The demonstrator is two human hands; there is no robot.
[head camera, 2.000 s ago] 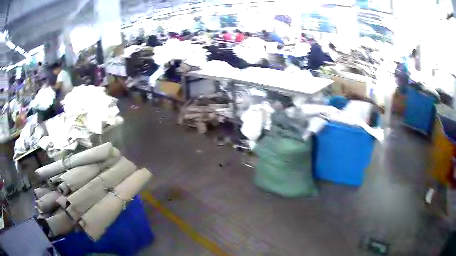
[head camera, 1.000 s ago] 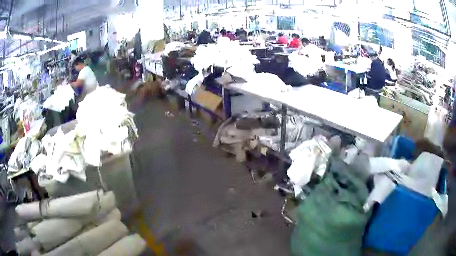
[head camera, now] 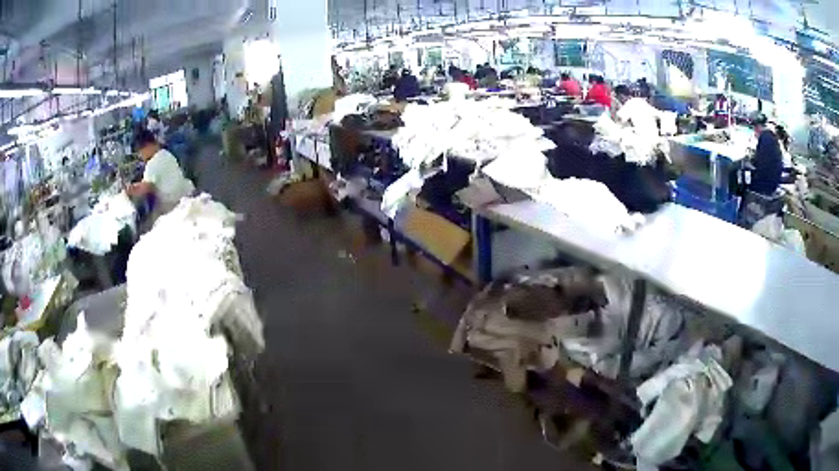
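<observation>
Neither of my hands is in the picture. Nearest in front on the left, a tall heap of white cloth point(head camera: 184, 313) lies over a container whose greyish side point(head camera: 207, 446) shows at the bottom. On the right, a long white-topped table point(head camera: 736, 271) runs from the middle to the right edge. White cloth point(head camera: 469, 133) is piled on its far part. Brown and grey cloth point(head camera: 524, 322) lies bunched on the level under the table, and a white cloth point(head camera: 681, 405) hangs at the lower right.
A grey floor aisle point(head camera: 359, 368) runs ahead between heap and table. A person in a white top point(head camera: 167, 177) stands at the left beyond the heap. A cardboard piece point(head camera: 437, 235) leans under the table. A person in dark clothes point(head camera: 765, 161) is at the far right.
The view has moved forward along the aisle. The beige rolls, the green sack and most of the blue bin have left the picture; the white heap and the table are nearer.
</observation>
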